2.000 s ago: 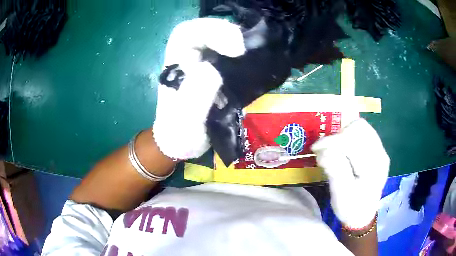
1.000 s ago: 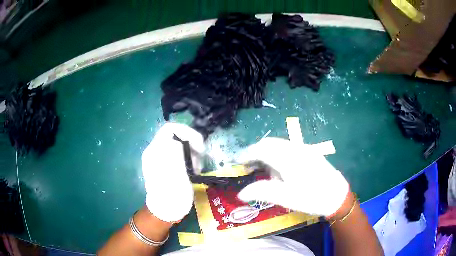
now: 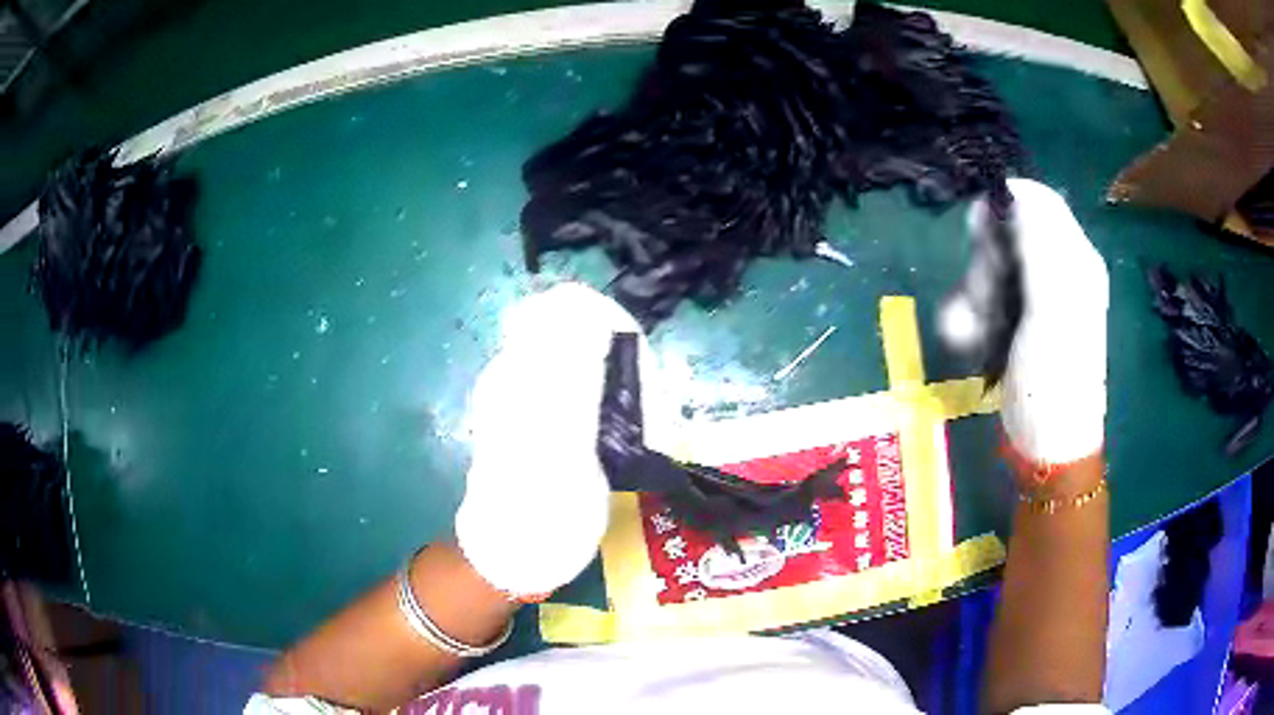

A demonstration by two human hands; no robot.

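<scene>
My left hand (image 3: 545,440), in a white glove, holds a black pleated piece (image 3: 699,492) by its flat strip. The piece reaches right over the red printed card (image 3: 873,538), partly covering its logo and the pale oval (image 3: 741,564). My right hand (image 3: 1058,328), in a white glove, is raised to the right of the card, beyond the tape. It holds another black piece (image 3: 996,286), which is blurred. Yellow tape (image 3: 782,610) frames the card. A thin pale stick (image 3: 805,355) lies on the green table beyond the card.
A large pile of black pleated pieces (image 3: 755,126) lies beyond the card. Smaller bunches lie at the left (image 3: 119,252) and right (image 3: 1209,342). An open cardboard box (image 3: 1202,154) is at the far right. A blue bin (image 3: 1236,538) with a white sheet is at the lower right.
My right hand has moved from over the card to the far right, now with a black piece. My left hand still holds its piece, now stretched over the card. The view has shifted.
</scene>
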